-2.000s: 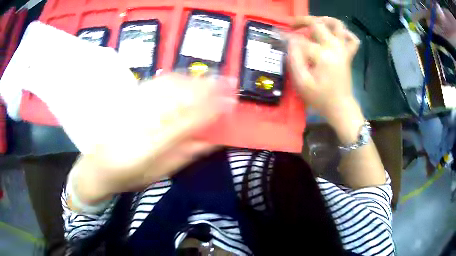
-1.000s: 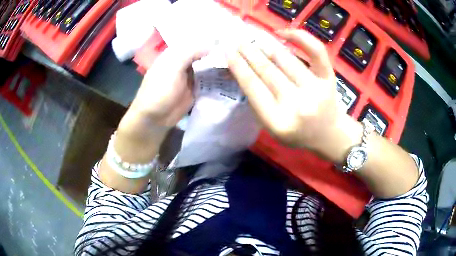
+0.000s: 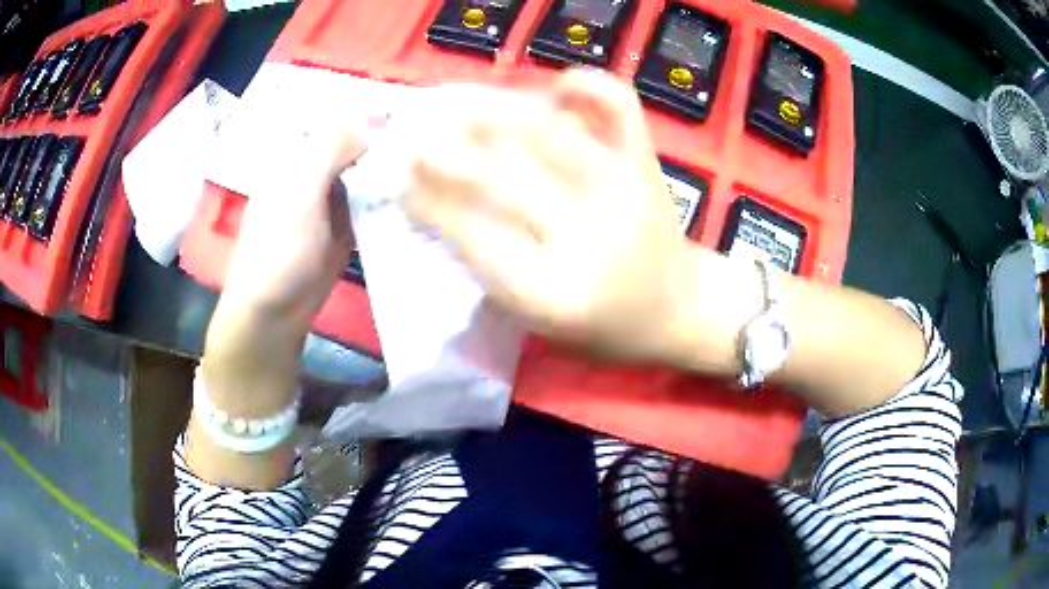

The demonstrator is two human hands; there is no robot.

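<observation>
My left hand [image 3: 288, 236] holds the long white label strip [image 3: 431, 305], which hangs down in front of my body and trails off to the upper left. My right hand [image 3: 552, 219] is blurred over the strip's upper part, fingers towards my left hand; whether it pinches a label is hidden. Below lies the red blister tray [image 3: 690, 420]. Its back row holds black units with gold stickers, such as one battery-like unit [image 3: 681, 58]. Two front-row units show white labels, one label [image 3: 764, 239] right of my right wrist. Other front pockets are covered by my hands and strip.
Stacked red trays [image 3: 71, 247] filled with black units stand at the left. A small white fan [image 3: 1015, 131] stands at the far right, with clutter below it. The dark green bench [image 3: 909, 247] lies right of the tray, and a white edge strip [image 3: 909, 78] runs behind it.
From a second ago, the view has turned, so the tray sits straighter and the fan shows. Two seconds ago my right hand was at the tray's right side; now both hands are together at the strip.
</observation>
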